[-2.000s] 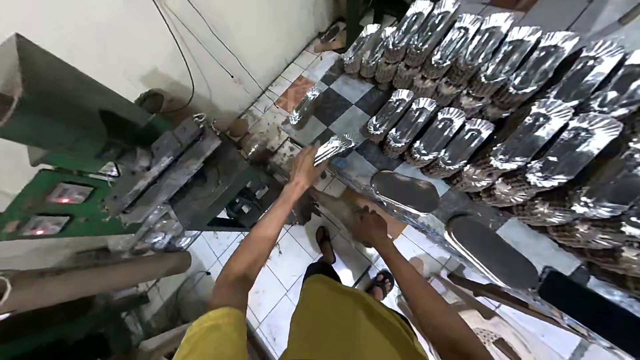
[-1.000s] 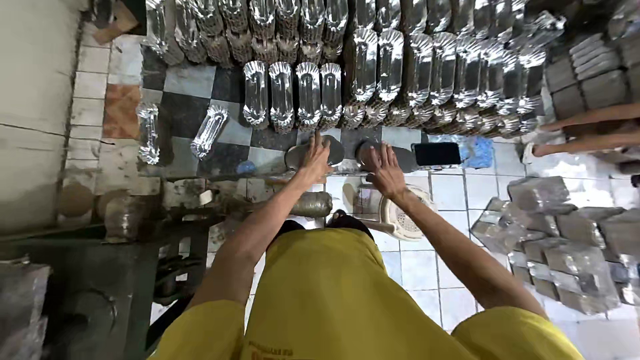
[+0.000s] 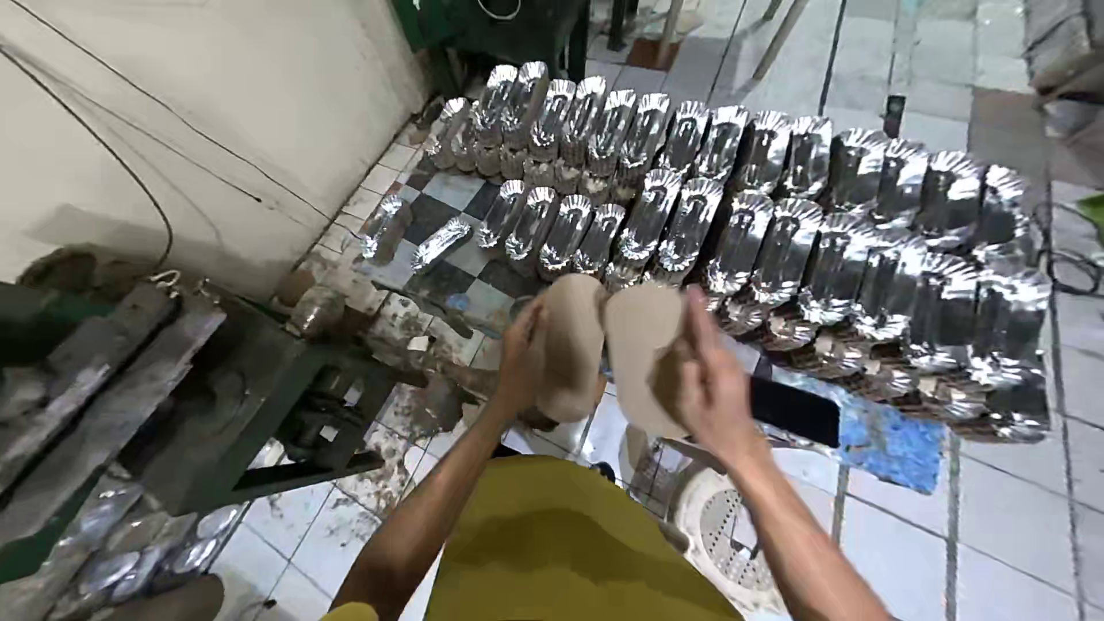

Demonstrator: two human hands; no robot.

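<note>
My left hand (image 3: 523, 358) grips the outer edge of an oval, tan flat piece (image 3: 573, 345) in front of my body. A second similar oval piece (image 3: 642, 354) is in my right hand (image 3: 709, 379), its face turned toward me. Both pieces stand tilted, close side by side. Their material is not clear. Beyond them, stacks of fluted silver foil trays (image 3: 681, 226) stand in rows on a checkered surface. Two loose spots of trays lie to the left: a single foil tray (image 3: 442, 244) and another foil tray (image 3: 385, 228).
A black phone (image 3: 793, 411) lies right of my right hand, beside a blue patch (image 3: 893, 440). A white perforated plastic stool (image 3: 720, 526) stands below. At left is a green metal machine (image 3: 259, 431) with heavy metal bars (image 3: 103, 379); a wall (image 3: 216, 103) rises behind it.
A second ago both hands rested on dark oval pieces lying by the trays; now each hand holds an oval piece raised, tan face showing. The view has swung strongly.
</note>
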